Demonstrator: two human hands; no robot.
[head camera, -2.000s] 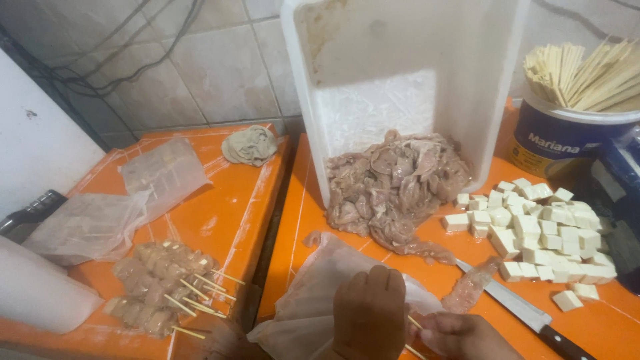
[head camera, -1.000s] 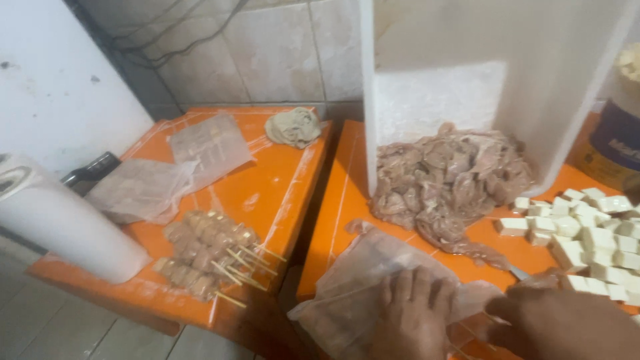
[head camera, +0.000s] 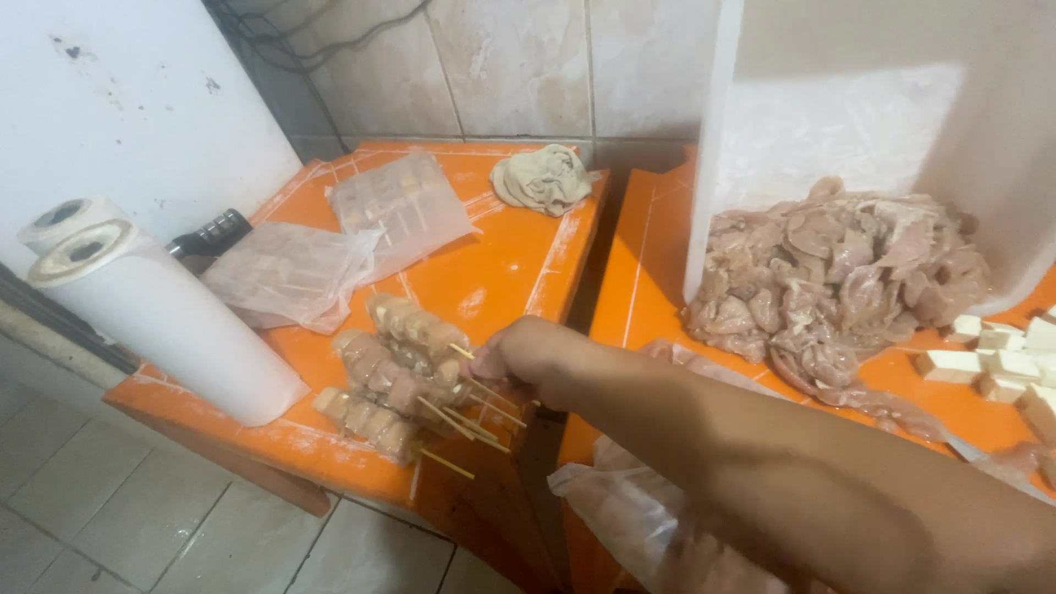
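My right hand (head camera: 516, 363) reaches across to the left table, its fingers closed at the stick end of a meat skewer (head camera: 421, 326). Several more skewers of raw meat pieces (head camera: 367, 425) lie piled beside and below it, their wooden sticks pointing right. Low in the view, my left hand (head camera: 714, 565) is partly hidden under the right forearm, at a clear plastic bag (head camera: 623, 491); its fingers cannot be made out. A heap of raw sliced meat (head camera: 833, 272) spills from a white plastic tub (head camera: 705, 157) onto the right table.
Two plastic-wrapped packs of skewers (head camera: 289, 268) (head camera: 400, 202) and a crumpled cloth (head camera: 542, 179) lie on the left orange table (head camera: 503, 264). Rolls of plastic (head camera: 169, 322) lean at its left edge. White cubes (head camera: 1011, 363) and part of a knife blade (head camera: 969, 450) are at right. A gap separates the tables.
My right hand has moved left from beside the plastic bag to the skewer pile and taken hold of a skewer. My left hand stays near the bag. The view has swung left.
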